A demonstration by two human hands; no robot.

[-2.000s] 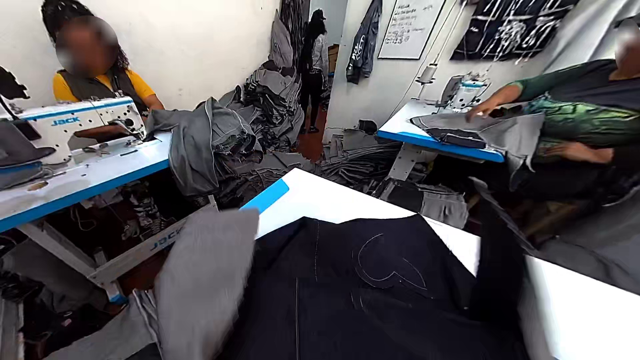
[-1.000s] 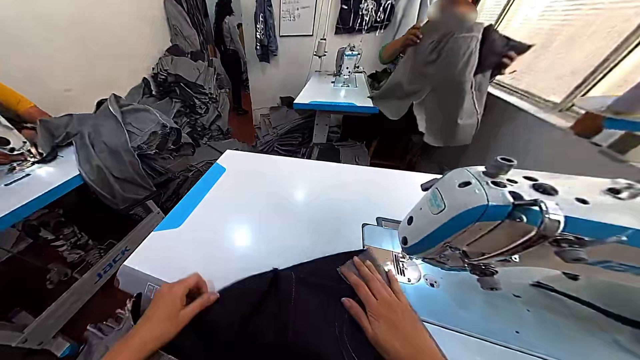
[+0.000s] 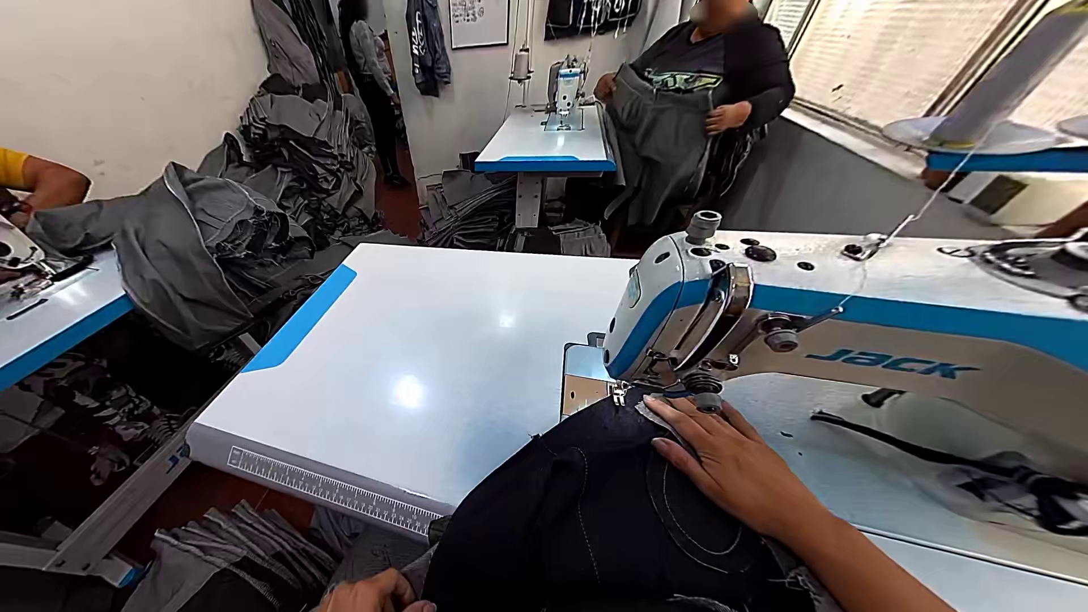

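Note:
A dark denim garment piece with pale curved stitching lies over the front edge of the white sewing table. Its top end reaches the presser foot of a Jack sewing machine. My right hand rests flat on the cloth just right of the foot, fingers a little spread, over a small grey patch. At the bottom edge, partly cut off, my left hand is beside the garment's lower left side, its fingers bent; whether it grips the cloth is not clear.
Stacked grey cloth pieces lie below the table at left. Another machine table with draped grey cloth is on the left. Behind, a person holds grey trousers beside a further sewing table. Black scraps lie under the machine arm.
The dark garment's end has come to the presser foot, with my right hand now right of it. My left hand has moved down toward the frame's bottom. The person behind has lowered the grey garment.

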